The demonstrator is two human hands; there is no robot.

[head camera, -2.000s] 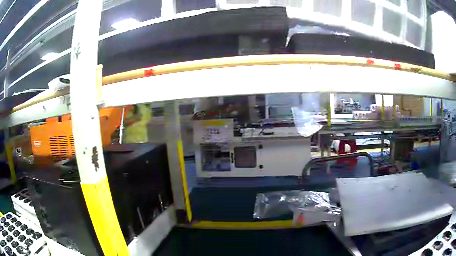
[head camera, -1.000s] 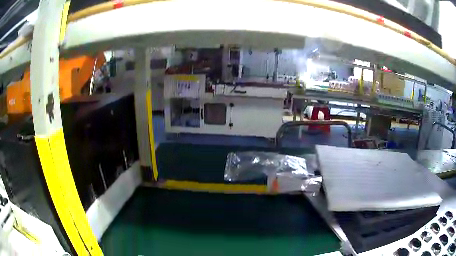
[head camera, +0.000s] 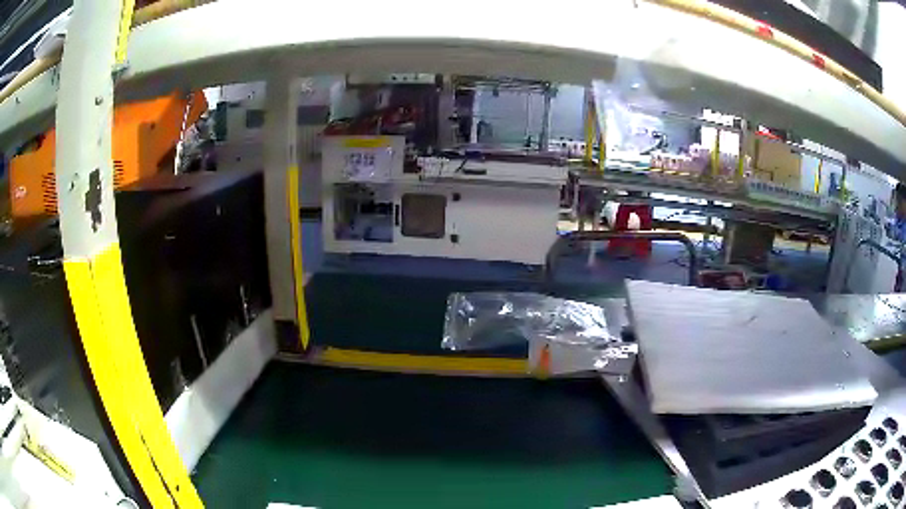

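Note:
Neither of my hands is in the picture. A white foam tray with rows of round pockets is cut off by the lower right edge; dark round pieces show in several pockets. A pale grey foam sheet lies on dark trays just behind it. A crinkled clear plastic bag lies to the left of the sheet. A pale strip shows at the bottom edge in the middle, too little of it to name. A thin yellow stick lies on a white surface at the lower left.
A green mat or belt runs in front. A white post with a yellow lower part stands at the left, beside a large black box. A white shelf beam crosses the top. An orange vented machine and a white machine stand behind.
The view has tilted down and shifted, so the beam and posts sit higher and more green surface shows. A pale strip has appeared at the bottom edge since a second ago.

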